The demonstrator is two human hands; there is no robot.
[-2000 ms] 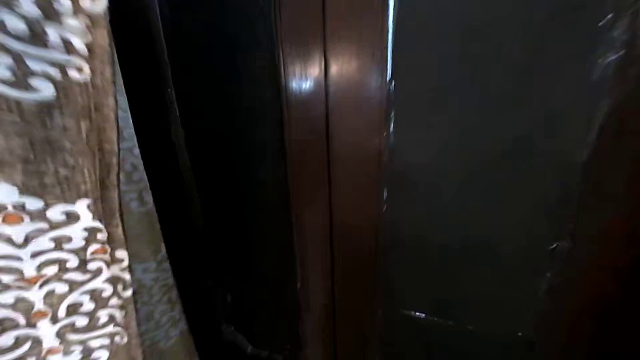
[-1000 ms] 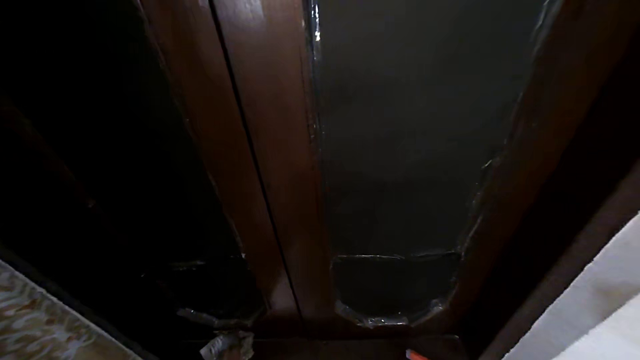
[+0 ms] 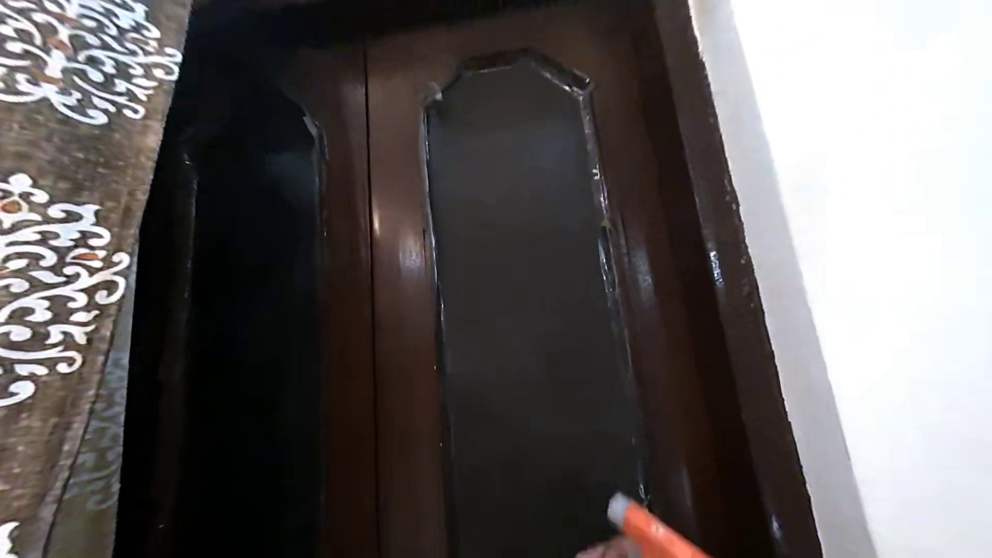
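At the bottom edge, right of centre, a little of my right hand (image 3: 612, 549) shows, with its fingers against an orange stick-shaped object (image 3: 659, 533) that has a pale grey tip. The object slants up to the left, in front of the lower part of a dark panel (image 3: 527, 310) in a brown double door or shutter (image 3: 403, 325). Most of the hand is cut off by the frame. My left hand is out of view.
A brown patterned curtain (image 3: 74, 155) hangs at the left, partly over the left leaf's dark panel (image 3: 256, 310). The dark brown frame (image 3: 736, 310) borders a white wall (image 3: 876, 232) at the right.
The view has swung up and back, so the panel's top and the curtain show. The orange object, barely visible at the bottom edge a second ago, now reaches farther into view. A pale crumpled thing at the bottom left is gone from view.
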